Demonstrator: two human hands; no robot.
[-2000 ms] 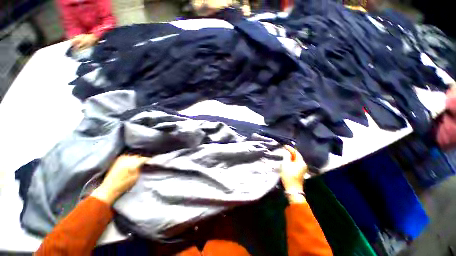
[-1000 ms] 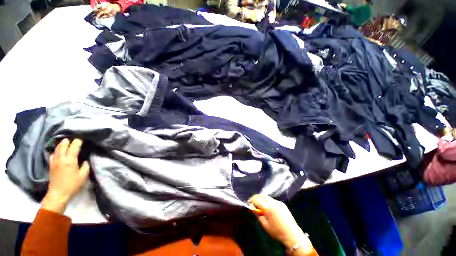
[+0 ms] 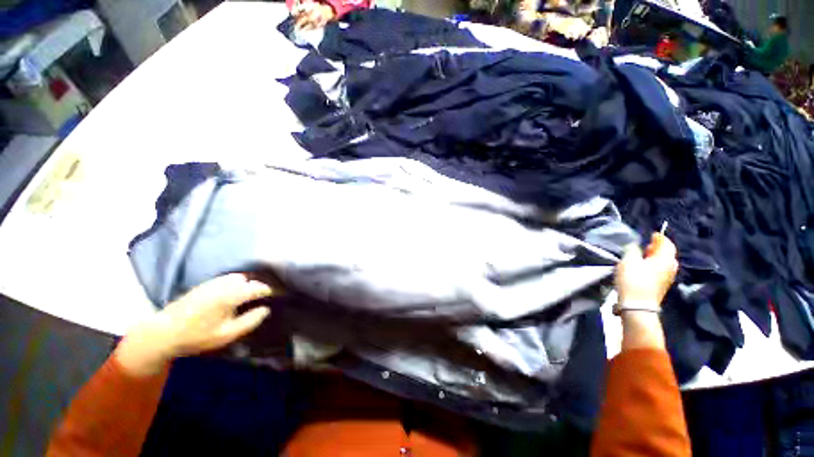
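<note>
The denim garment (image 3: 357,241) lies nearest me, pale grey wrong side outward, stretched across the table edge. A dark band (image 3: 183,187) shows at its upper left. A dark placket with small pale dots (image 3: 442,394) runs along its near edge. My right hand (image 3: 647,272) pinches the bunched grey cloth at the right end. A small metal tip (image 3: 663,228), apparently snips, sticks up from its fingers. My left hand (image 3: 214,312) is at the near left edge, thumb and fingers apart, with no cloth seen gripped.
A pile of dark navy garments (image 3: 500,107) covers the far and right side of the white table (image 3: 214,98). A person's hand (image 3: 312,13) rests at the far edge. A person in green (image 3: 769,45) is far right. Dark blue shapes show below the near edge.
The grey garment is now spread flatter and longer. My right hand has moved away from me to its right end. My left hand has come off the cloth fold toward the near edge. The view has shifted.
</note>
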